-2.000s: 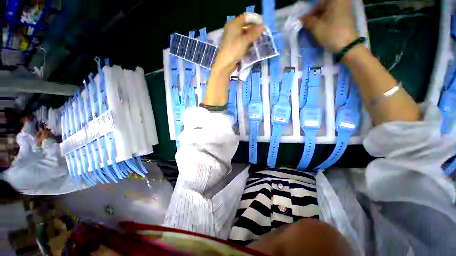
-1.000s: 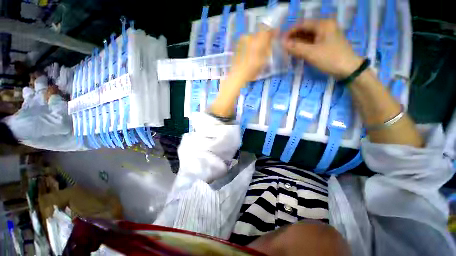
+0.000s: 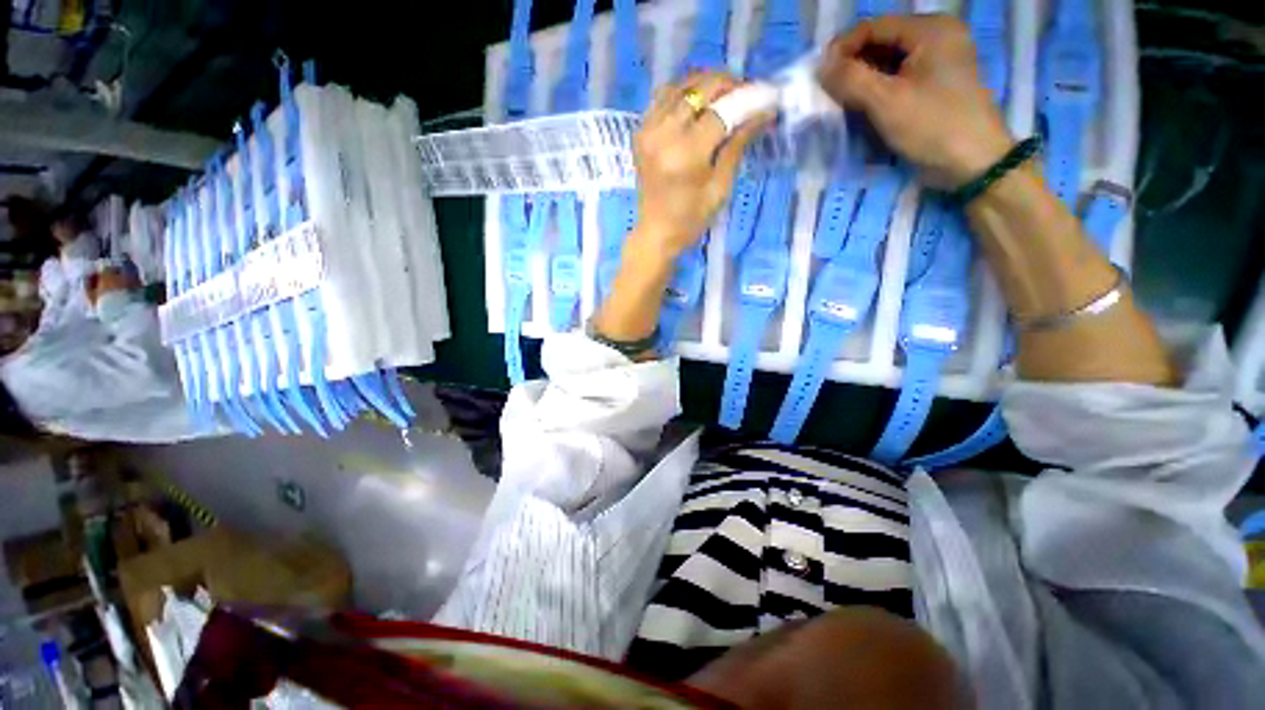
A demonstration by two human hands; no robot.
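Observation:
The barcode label strip (image 3: 534, 156) runs leftward from my left hand (image 3: 683, 160), across the watches and past the foam tray's left edge. My left hand holds it; a white finger cot (image 3: 745, 104) covers one fingertip. My right hand (image 3: 923, 97) has its fingertips pinched close to the left fingertips, at a whitish, blurred piece (image 3: 809, 108); whether it is label or film I cannot tell. Under my hands the white foam tray (image 3: 888, 364) holds rows of light-blue digital watches (image 3: 932, 312), their straps hanging over the near edge.
A tray stack (image 3: 364, 236) with hanging blue straps stands at left, another label strip (image 3: 243, 287) across it. A person in a pale coat (image 3: 83, 368) is at far left. A carton (image 3: 229, 569) lies low left. The dark-green bench (image 3: 1196, 208) shows at right.
The label strip, dark and tilted two seconds ago, now lies flatter and points left. The tray has shifted right in view since then. Both hands stay close together over it.

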